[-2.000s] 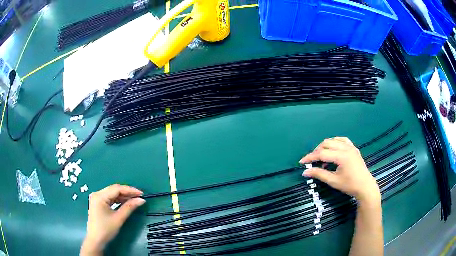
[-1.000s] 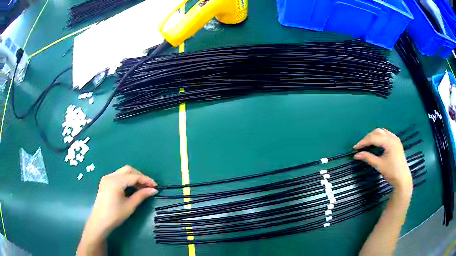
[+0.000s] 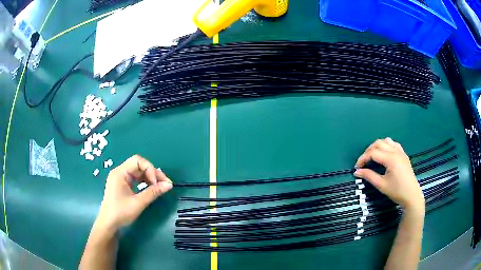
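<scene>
My left hand [image 3: 132, 192] pinches the left end of a thin black cable [image 3: 263, 180]; a small white piece shows between its fingers. My right hand [image 3: 387, 171] pinches the same cable farther right, at the top of a column of white markers [image 3: 362, 203]. My right fingers hide any marker on the held cable. Below it lies a spaced row of black cables [image 3: 274, 213], crossed by the white column. A scattered pile of white markers [image 3: 94, 113] lies at the left.
A thick unmarked black cable bundle [image 3: 285, 71] lies across the middle. Beyond it are a yellow heat gun [image 3: 227, 16] with a looping cord, a white sheet [image 3: 118, 39] and blue bins [image 3: 385, 23]. A clear plastic bag [image 3: 44, 159] lies far left. More black cables line the right edge.
My right hand has slid left along the held cable to the marker column since one second ago. My left hand still pinches the left end. The whole view has shifted.
</scene>
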